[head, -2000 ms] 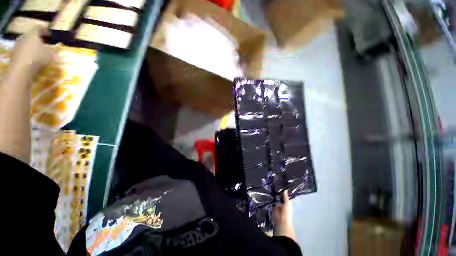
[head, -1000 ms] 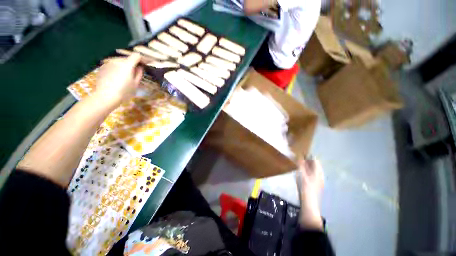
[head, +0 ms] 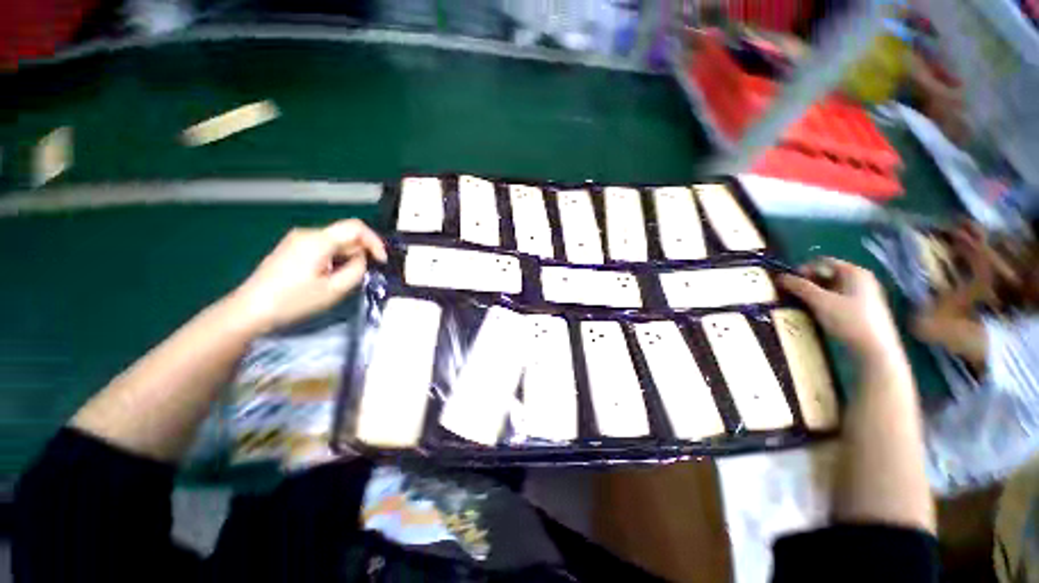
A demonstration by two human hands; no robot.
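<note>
A glossy black blister tray (head: 530,285) spans the middle of the view, filled with cream-gold phone back shells (head: 616,378). Most stand upright in a front and a back row, with a sideways row between. Small dark dots show on the ends of several shells. One shell in the front row sits tilted beside an exposed shiny patch of tray. My left hand (head: 313,273) grips the tray's left edge. My right hand (head: 843,302) grips its right edge; a thin dark tool seems to show at its fingers, too blurred to be sure.
Two loose cream-gold pieces (head: 231,123) lie on the green bench (head: 125,268) at the back left. Blurred sticker sheets (head: 291,393) lie below my left forearm. Red trays (head: 815,131) are at the upper right. Another person's hand (head: 955,325) and pale sleeve are at the right.
The view has swung from the cartons and floor to the bench. My right hand has come up from beside the carton onto the filled tray, and my left hand now holds its other side.
</note>
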